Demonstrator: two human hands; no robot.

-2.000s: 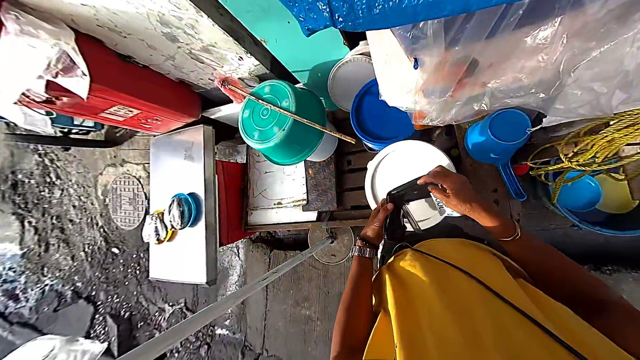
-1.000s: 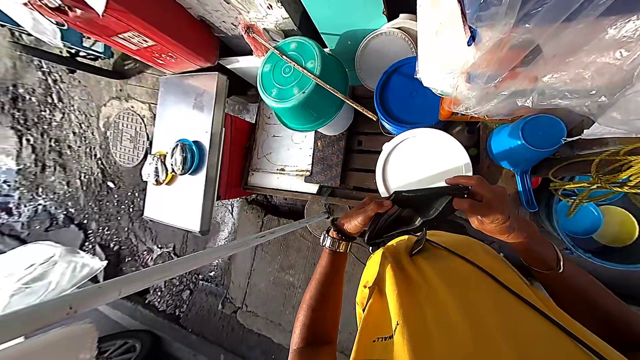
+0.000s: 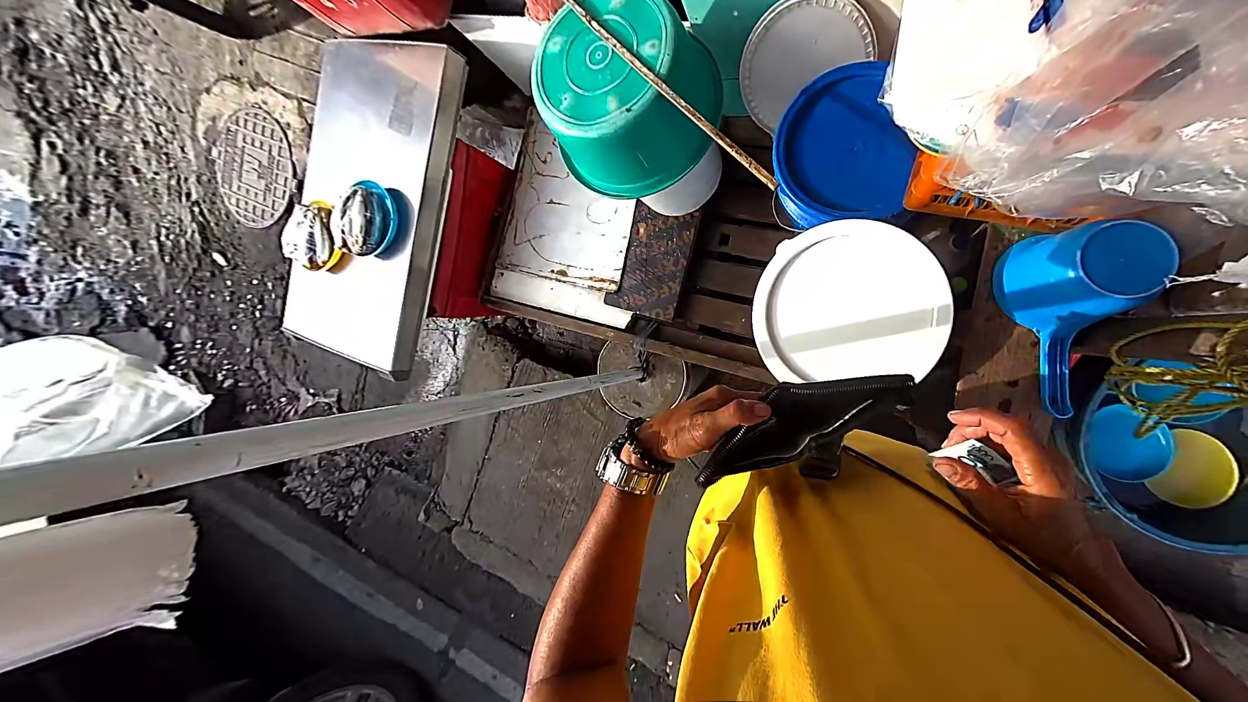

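Note:
My left hand, with a metal watch at the wrist, grips the left end of a black zippered pouch. The pouch gapes at its zipper, just below a round white lid and in front of my yellow shirt. Off to the pouch's right, my right hand pinches a small folded paper, which looks like a banknote. The inside of the pouch is dark, and its contents cannot be made out.
A slatted wooden stand bears a green tub and a blue-lidded bucket. At right are a blue dipper and a basin. A pale pole slants across the left, below a metal-topped table holding two small bowls.
My right hand was at the pouch one second ago; now it is apart from it, to the right, with the folded paper in its fingers. My left hand still holds the pouch.

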